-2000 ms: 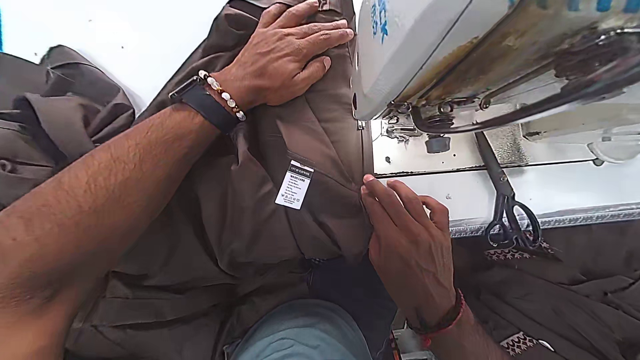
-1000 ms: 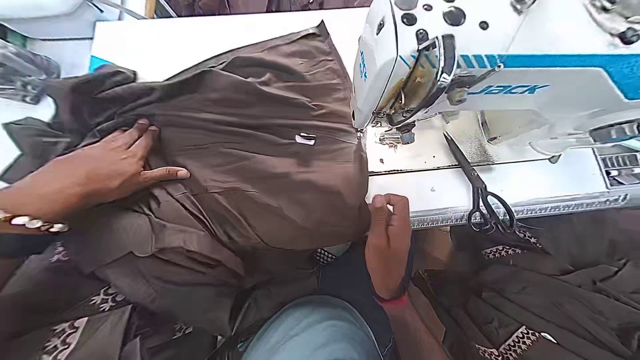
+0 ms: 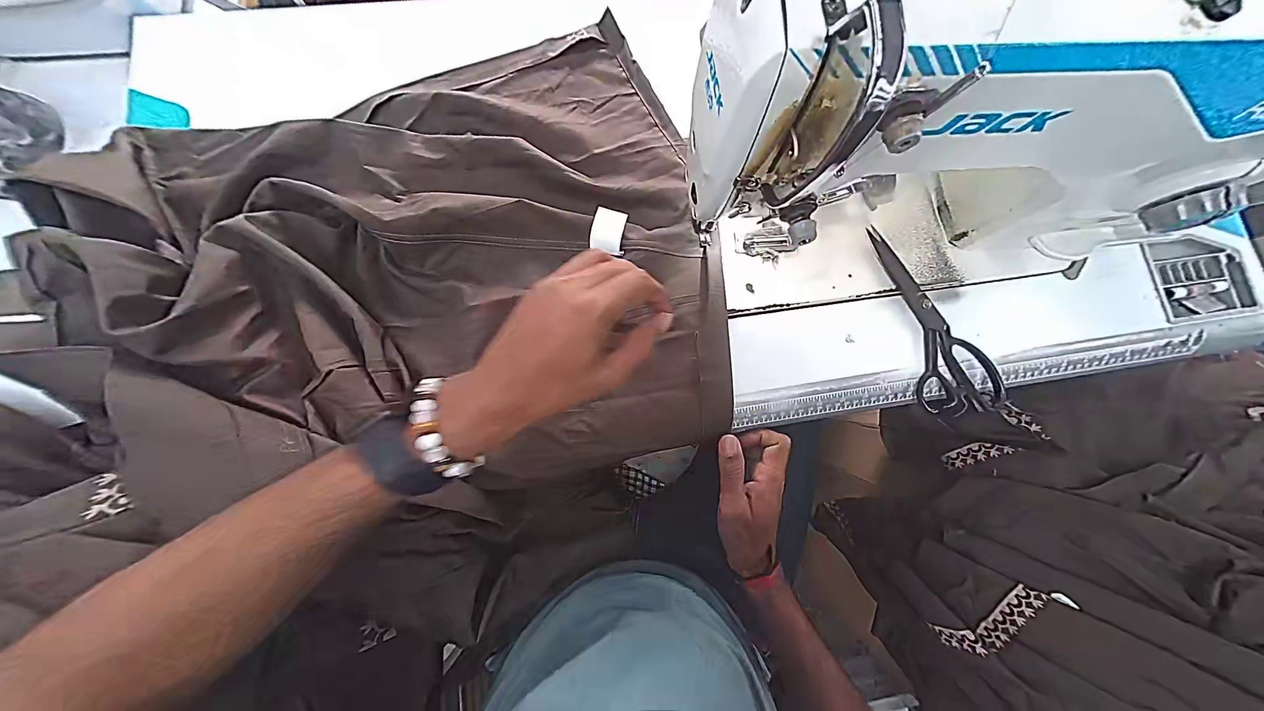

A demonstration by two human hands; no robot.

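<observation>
A brown fabric garment (image 3: 474, 217) lies spread left of the Jack sewing machine (image 3: 839, 128), its folded edge running beneath the needle area. My left hand (image 3: 563, 346), with a beaded bracelet and a dark wrist band, is over the garment just below a white label (image 3: 607, 230); its fingers are curled, and whether they pinch cloth is not plain. My right hand (image 3: 753, 494) is at the garment's lower right corner, thumb and forefinger close together; whether they grip the edge cannot be told.
Black fabric shears (image 3: 928, 321) lie on the machine bed, handles over the measuring scale (image 3: 1066, 370) along its front edge. More dark cloth with patterned trim (image 3: 997, 622) lies at the lower right. A cardboard piece (image 3: 849, 454) shows below the table edge.
My left hand has moved right across the garment, from its left part to near the label. My right hand has stayed close to the cloth's lower corner. The view has shifted since the oldest frame.
</observation>
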